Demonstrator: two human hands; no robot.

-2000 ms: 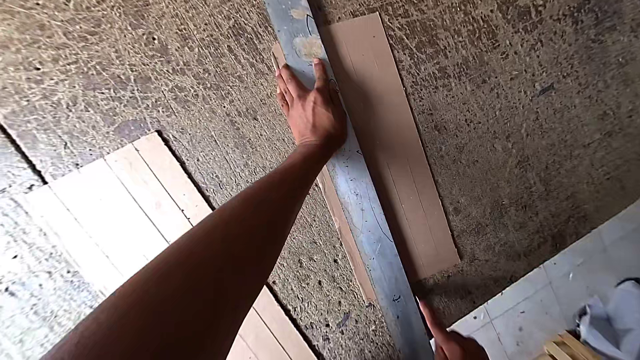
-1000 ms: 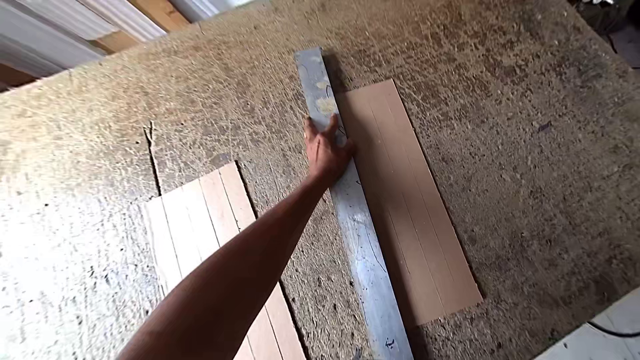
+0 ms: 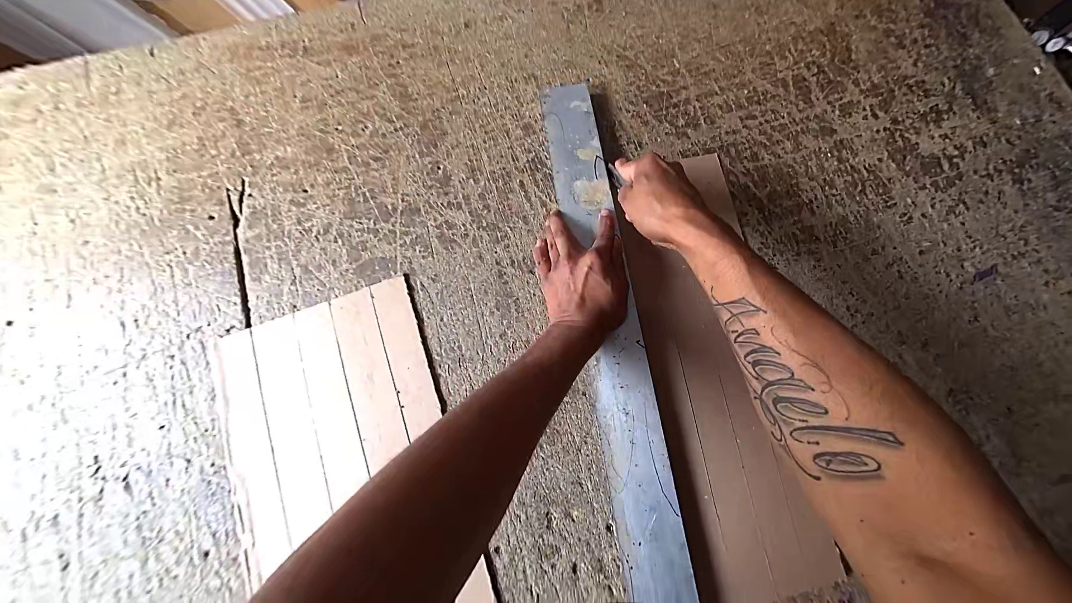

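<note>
A long, flat metal straightedge [image 3: 641, 469] runs up the middle of the view and overlaps the left part of a thin tan board [image 3: 712, 402] scored with long lines. My left hand [image 3: 584, 272] presses flat on the straightedge, fingers spread. At the right edge of the straightedge, near the board's far end, my right hand [image 3: 657, 197] is closed around a small slim tool [image 3: 618, 176], mostly hidden by the fingers; its kind cannot be told. Left of these lies a second pale board [image 3: 310, 402] with similar long lines, partly covered by my left forearm.
Everything rests on a worn, heavily scratched worktable [image 3: 419, 184] with a dark crack [image 3: 241, 260] beyond the left board. Past the far left edge stand pale, ridged items [image 3: 92, 25]. Small dark and shiny objects [image 3: 1051, 40] show past the far right edge.
My right hand, low by the near end of the straightedge two seconds ago and out of view one second ago, is now at its far part. My left hand stays on the straightedge. The view has shifted.
</note>
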